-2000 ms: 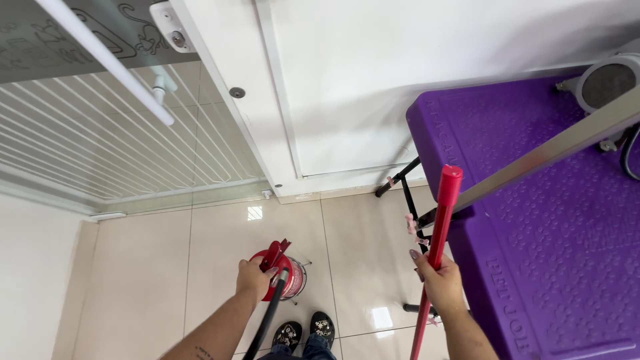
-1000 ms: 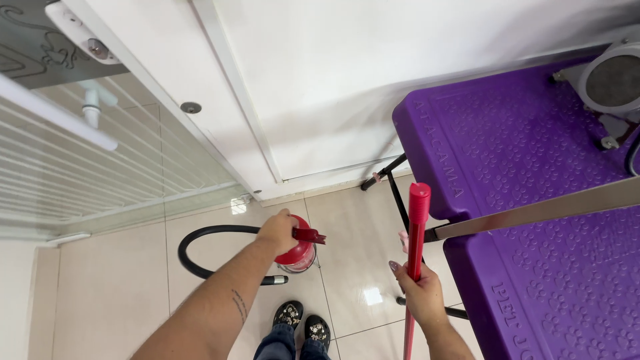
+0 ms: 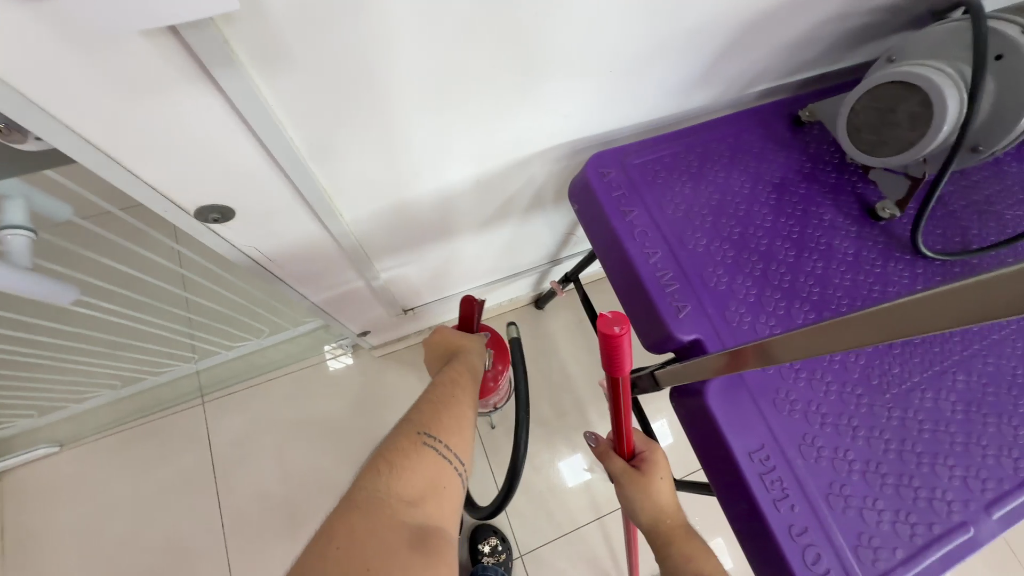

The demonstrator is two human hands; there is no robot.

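My left hand grips the red handle of a fire extinguisher, whose round red body stands upright in a thin wire stand near the white wall. Its black hose curves down beside it on the right, with a metal tip at the upper end. My right hand is closed around a long red pole, held roughly upright with its capped end on top, beside a purple table. The pole's lower end runs out of view at the bottom.
Two purple textured tabletops fill the right, with a metal bar across them. A grey wheeled machine with a black cable rests on the far one. Black table legs reach the tiled floor. A glass panel with white bars stands left.
The left hand and the extinguisher have moved right, nearer the wall and the table. The hose, looped left of the extinguisher one second ago, now hangs on its right. The right hand still holds the pole.
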